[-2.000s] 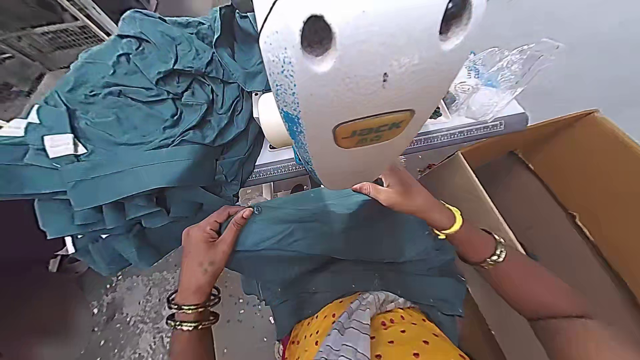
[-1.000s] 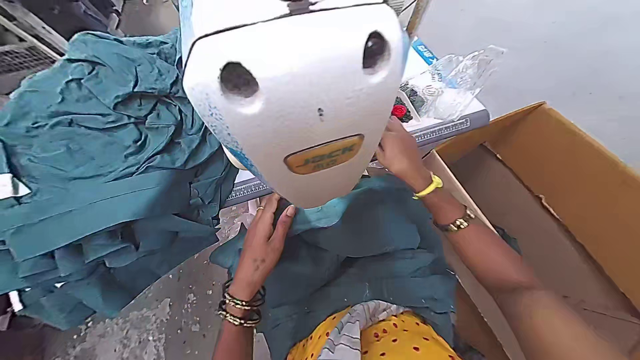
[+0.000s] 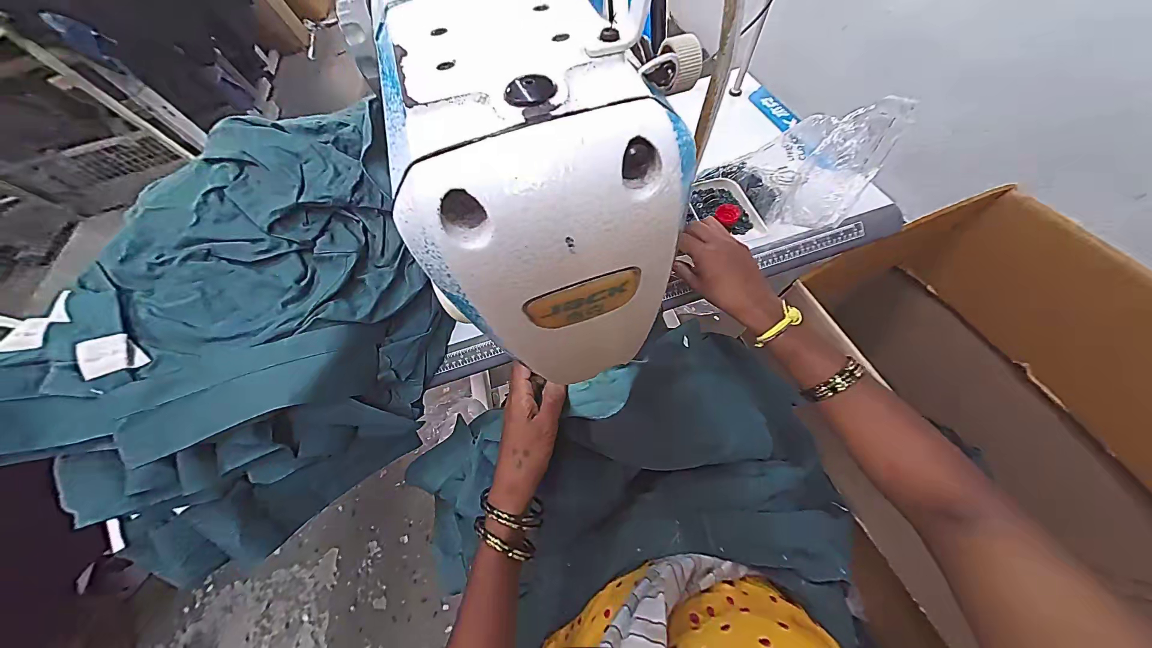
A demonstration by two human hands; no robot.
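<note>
The white head of a Jack sewing machine (image 3: pixel 540 225) fills the upper middle and hides the needle area. Teal fabric (image 3: pixel 684 432) hangs from under it and spreads over my lap. My left hand (image 3: pixel 529 423) is at the lower left of the machine head, by the table's front edge and the fabric; its fingertips are partly hidden, so its grip is unclear. My right hand (image 3: pixel 724 270) is bent at the right side of the head, close to a small white tray (image 3: pixel 751 211) of dark buttons or similar small pieces with a red round piece. Its fingertips are partly behind the machine.
A big pile of teal garment pieces (image 3: pixel 243 243) with white labels lies left of the machine. Clear plastic bags (image 3: pixel 837 162) rest on the white table at right, behind a printed ruler strip (image 3: pixel 810 247). An open cardboard box (image 3: pixel 1053 297) stands at the right.
My right hand has gone from the fabric's top edge to the right side of the machine head. My left hand, earlier on the fabric at left, is now by the head's lower end. The view has shifted.
</note>
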